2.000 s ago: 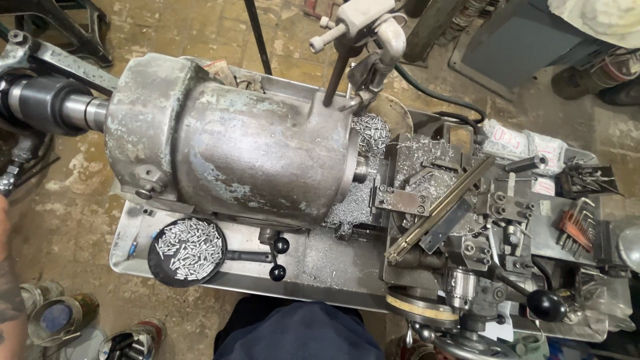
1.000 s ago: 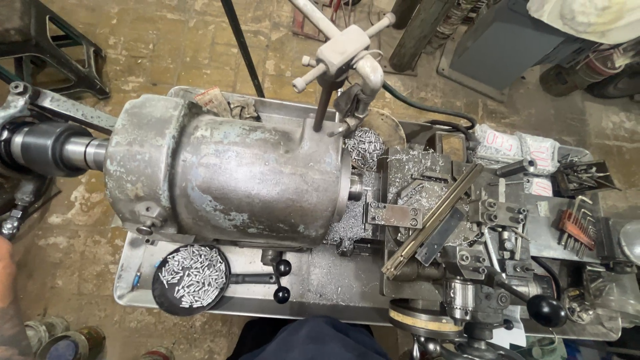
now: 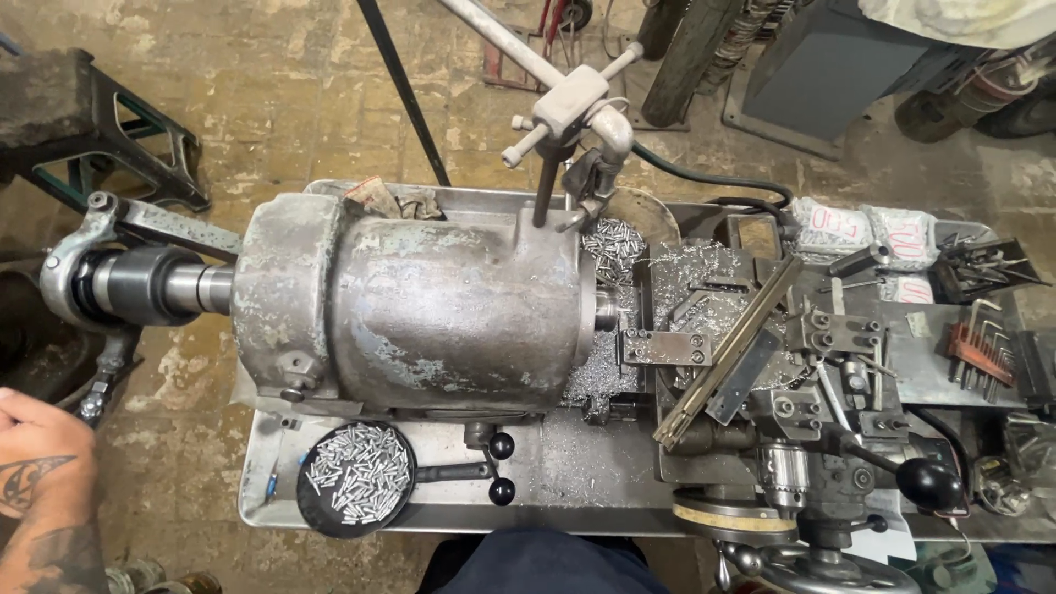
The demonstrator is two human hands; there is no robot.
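Observation:
My left hand (image 3: 43,458), with a tattooed wrist, is at the left edge, beside the left end of a lathe; its fingers are cut off by the frame, so any hold is hidden. Nearest to it are the collet closer's ring and lever (image 3: 97,280) on the spindle end of the grey headstock (image 3: 462,305). My right hand is out of view. A black frying pan (image 3: 312,503) full of small turned metal pins (image 3: 363,470) sits in the chip tray (image 3: 569,516). More pins (image 3: 615,247) and chips (image 3: 590,375) lie by the spindle nose (image 3: 606,309).
Brass-coloured bars (image 3: 730,351) lie across the cross slide. A drill chuck (image 3: 782,474), black-knobbed lever (image 3: 928,483) and handwheel (image 3: 858,573) stand at right. Hex keys (image 3: 982,351) and bags of parts (image 3: 833,227) lie behind. A stool (image 3: 107,140) stands at upper left; jars (image 3: 136,575) are on the floor.
My left hand has come further into view at the left edge, where a forearm showed two seconds ago. The pan and the bars look unmoved on the machine. The view has shifted somewhat.

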